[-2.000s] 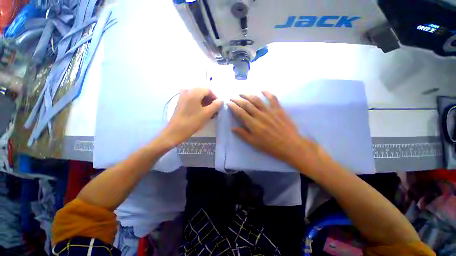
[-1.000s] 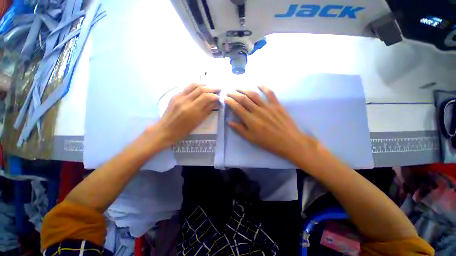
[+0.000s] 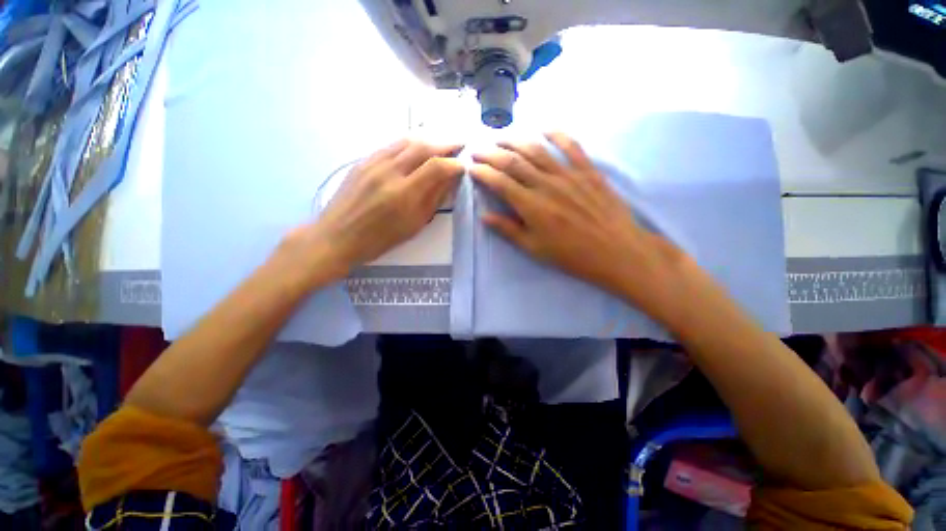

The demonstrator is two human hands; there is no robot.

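Note:
A pale blue cut panel [image 3: 705,228] lies flat on the machine table. A narrow folded strip [image 3: 464,270] runs along its left edge up toward the needle area, which is lost in glare. My left hand [image 3: 389,202] has its fingertips at the strip's upper left edge; thumb and index finger are close together, and a firm grip cannot be told. My right hand [image 3: 565,213] lies palm down on the panel with fingers spread, fingertips beside the strip. The sewing machine head [image 3: 498,88] is just above both hands.
A stack of pale blue panels [image 3: 233,207] lies at left, overhanging the edge. Loose fabric strips [image 3: 88,124] lie upper left on clear plastic. A printed ruler [image 3: 851,287] runs along the front edge. Black scissor handles [image 3: 941,230] are at far right. Crumpled cloth [image 3: 311,399] hangs below.
The view has shifted, so the machine head sits higher in the picture. Both hands stay at the strip near the needle; its lower end now lies nearer the table's front edge line.

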